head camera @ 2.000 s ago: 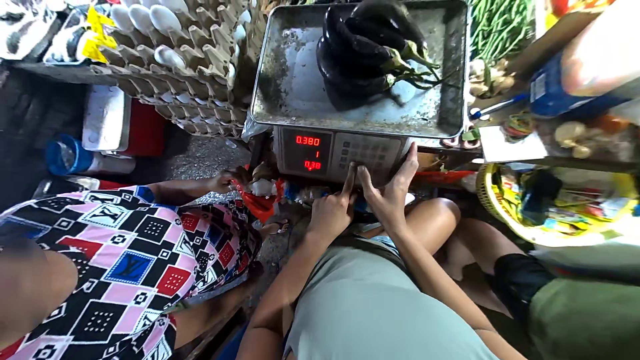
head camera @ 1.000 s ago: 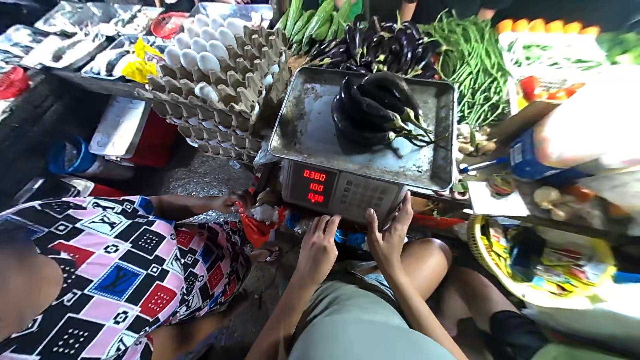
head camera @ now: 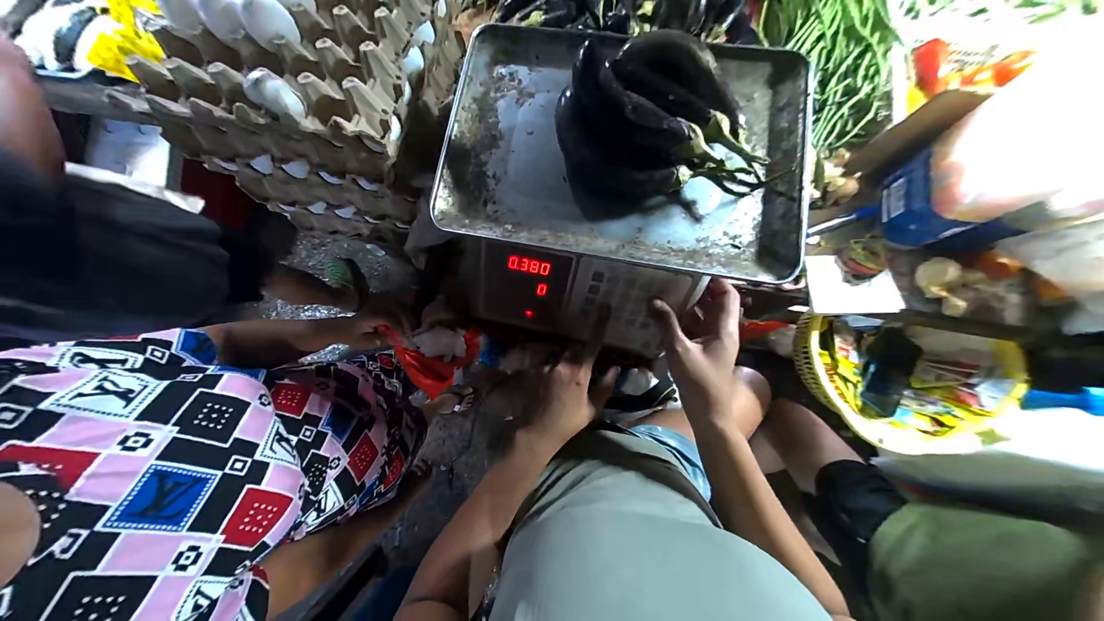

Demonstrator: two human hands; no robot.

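Observation:
Several dark eggplants (head camera: 647,121) lie heaped on the metal tray (head camera: 509,164) of a digital scale (head camera: 552,285), whose red display is lit. My left hand (head camera: 569,384) reaches up to the scale's keypad (head camera: 621,302) with its index finger extended over the keys; it holds nothing. At the scale's right front corner is my right hand (head camera: 703,345), thumb on the front panel and the other fingers up at the side under the tray's edge. Whether those fingers grip the housing is hard to tell.
Egg cartons (head camera: 345,95) stand stacked at left. A person in a patterned dress (head camera: 172,448) holds a red plastic bag (head camera: 435,358). Green beans (head camera: 849,69), a blue box (head camera: 923,198) and a yellow basket (head camera: 815,379) of packets are at right. Another person sits at lower right.
My left hand has moved from the scale's lower front edge onto the keypad. The display's lower figures have changed. A dark-clothed arm has come in at the left.

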